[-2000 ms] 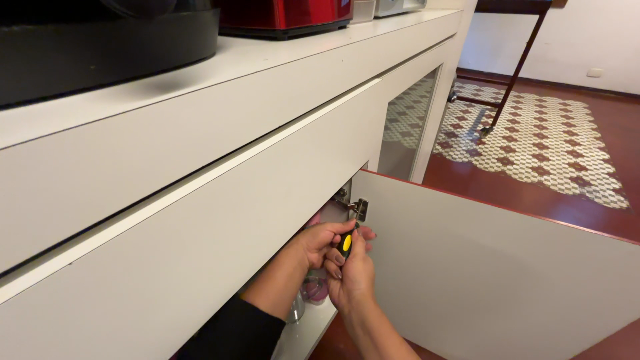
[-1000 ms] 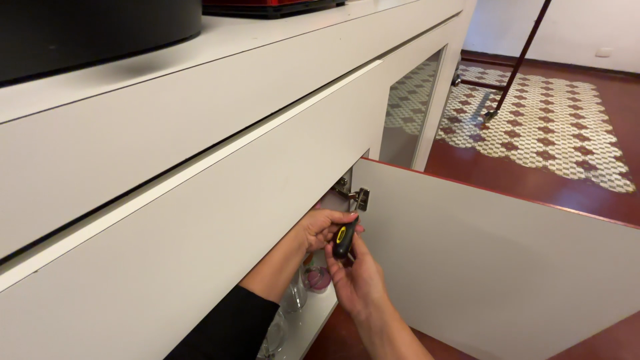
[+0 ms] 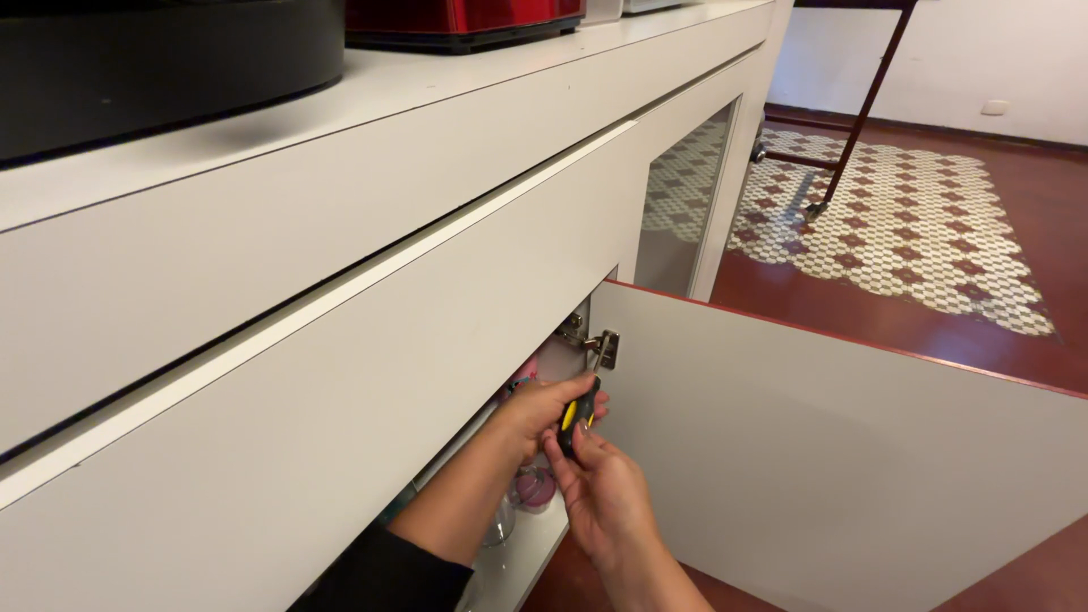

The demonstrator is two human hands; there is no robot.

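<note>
A screwdriver (image 3: 580, 414) with a black and yellow handle points up at the metal concealed hinge (image 3: 609, 349) on the inner face of the open white cabinet door (image 3: 807, 442). My left hand (image 3: 544, 408) grips the upper part of the handle near the shank. Lower down, my right hand (image 3: 600, 484) holds the handle's end between thumb and fingers. The tip lies at the hinge cup; whether it sits in a screw cannot be told. The hinge arm runs to a mounting plate (image 3: 571, 325) inside the cabinet, partly in shadow.
Behind my left forearm, a clear glass (image 3: 500, 523) and a pink-purple item (image 3: 534, 488) stand on the cabinet shelf (image 3: 518, 561). A closed drawer front (image 3: 340, 340) overhangs my hands. Black and red appliances (image 3: 463, 21) rest on the countertop. A dark wheeled stand (image 3: 867, 93) is beyond.
My right hand has shifted its hold on the screwdriver handle, with its fingers now around the handle's lower end. The screwdriver stays at the hinge, and the door remains open.
</note>
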